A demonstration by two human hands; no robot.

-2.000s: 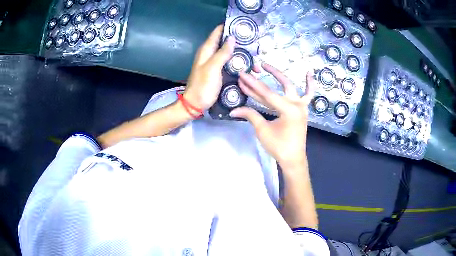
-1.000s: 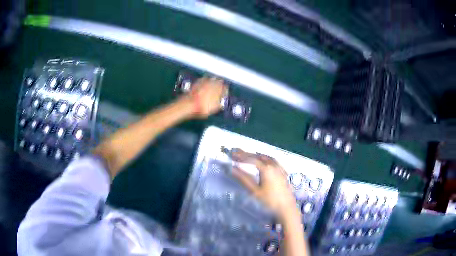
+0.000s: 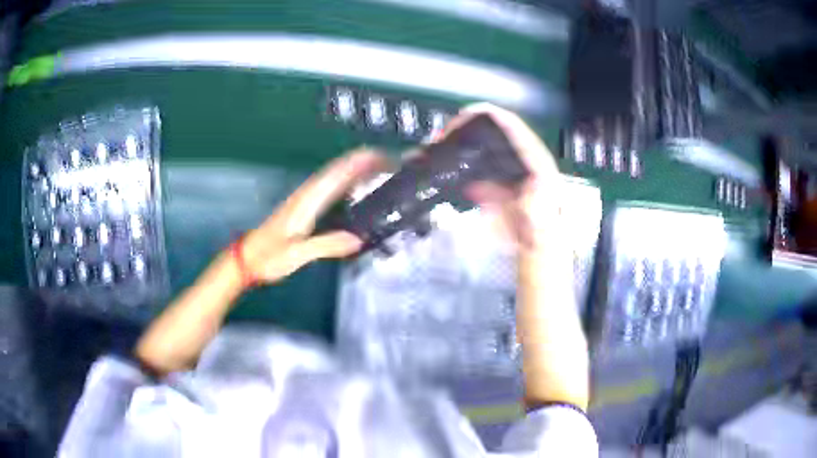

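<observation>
A black four-place holder (image 3: pixel 434 183) is held tilted between both hands above the middle blister tray; it is blurred. My left hand (image 3: pixel 300 224) grips its left end, thumb below and fingers above. My right hand (image 3: pixel 528 192) is around its right end, blurred. The clear middle blister tray (image 3: pixel 430 304) lies below, partly hidden by the holder and right hand. A few dark round units show near its right side. Whether the holder's seats are filled cannot be told.
A filled holder (image 3: pixel 376 109) lies on the green belt beyond the hands, another (image 3: pixel 602 154) to its right. Filled blister trays lie at left (image 3: pixel 94 201) and right (image 3: pixel 661 273). A dark ribbed stack (image 3: pixel 632 76) stands at the far right. A pale rail (image 3: pixel 296 63) crosses the back.
My left hand has come back from the filled holder on the belt. My right hand has risen from the tray. Both now hold a black holder. The view has shifted.
</observation>
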